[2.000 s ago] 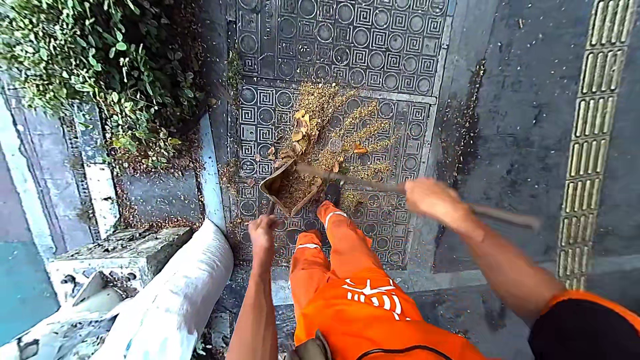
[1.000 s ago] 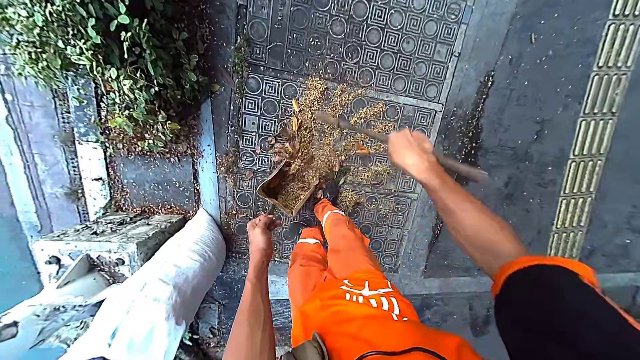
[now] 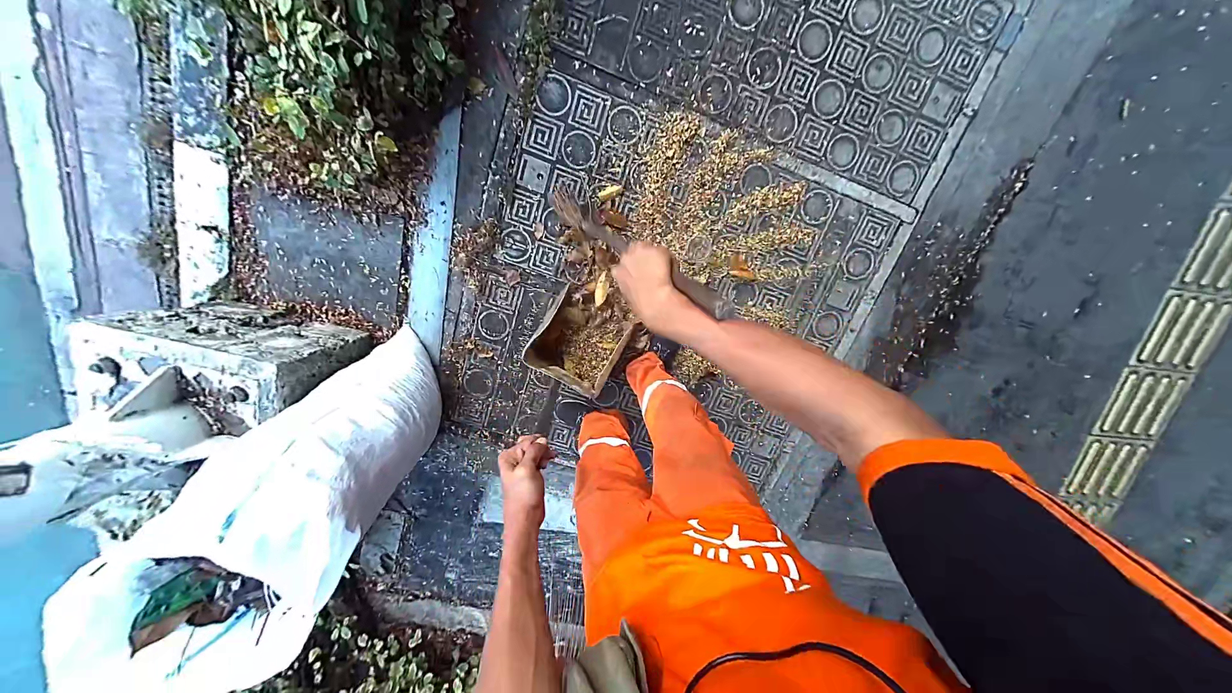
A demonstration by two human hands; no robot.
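My left hand (image 3: 525, 465) is closed around the handle of a dustpan (image 3: 558, 371), an open box-like scoop with dry leaves and yellow debris in it. It rests on the patterned paving just in front of my feet. With my right hand (image 3: 647, 274) I grip the stick of a broom (image 3: 703, 294). The broom's bristly end (image 3: 575, 214) lies beyond the dustpan's mouth, over brown and yellow leaves. A spread of small yellow debris (image 3: 712, 197) covers the paving to the right of the bristles.
On the left stands a white sack (image 3: 356, 452) with rubbish showing in its mouth, beside a weathered concrete block (image 3: 260, 351). A leafy bush (image 3: 332, 87) grows at the upper left. Yellow tactile strips (image 3: 1145, 385) run along the dark pavement at right.
My right hand and the broom have moved left, closer to the dustpan. Leaves and debris now lie near its mouth, and more of them show inside it. My left hand keeps its hold.
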